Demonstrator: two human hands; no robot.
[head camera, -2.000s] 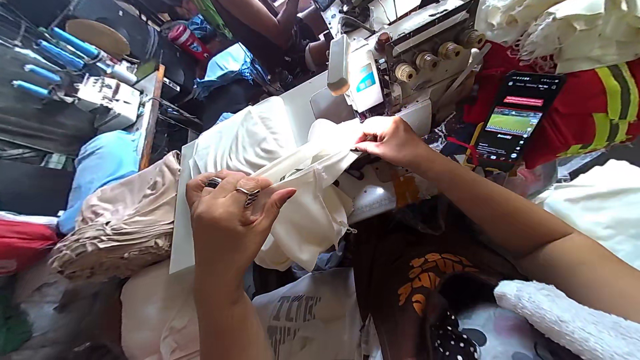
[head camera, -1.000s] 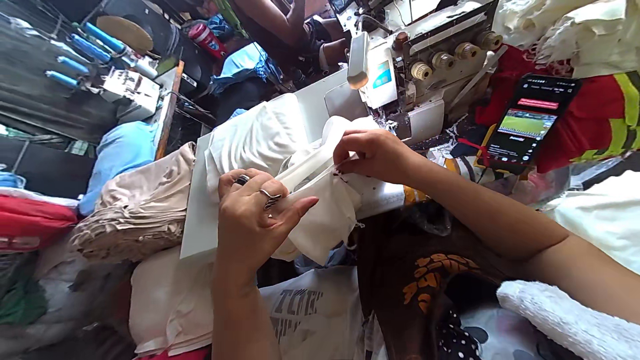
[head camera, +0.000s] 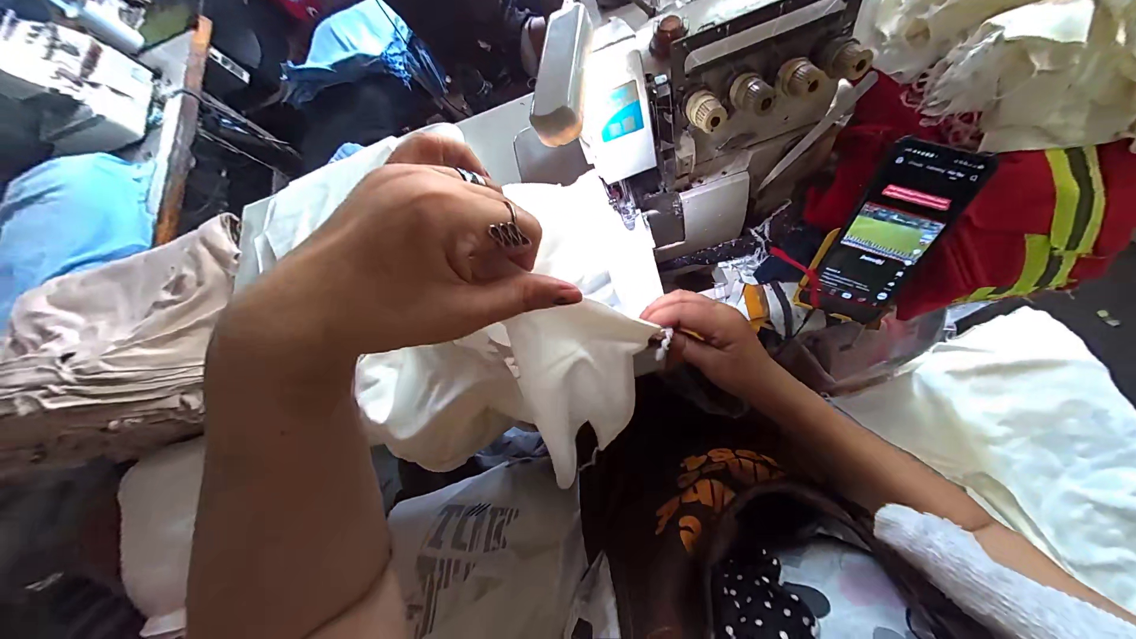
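My left hand (head camera: 444, 240), with rings on its fingers, pinches the white fabric (head camera: 577, 364) between thumb and fingers, left of the sewing head. My right hand (head camera: 706, 337) grips a corner of the same fabric, near a short bit of white thread chain (head camera: 664, 343). The cloth is stretched between both hands and hangs in folds over the table's front edge. Just behind it stands an overlock sewing machine (head camera: 621, 115), its presser foot (head camera: 627, 213) near the cloth's far part. My left hand hides some of the fabric.
Tension dials (head camera: 753, 93) line the machine's front. On the right a smartphone (head camera: 901, 222) leans by red fabric with yellow stripes (head camera: 1078, 213). Stacked beige cloth (head camera: 115, 328) lies at left, near blue cloth (head camera: 75, 222). White cloth (head camera: 1029, 426) lies at lower right.
My right hand has moved down from beside the sewing head to the table's front edge, keeping hold of fabric. My left hand has turned, with its back now upward.
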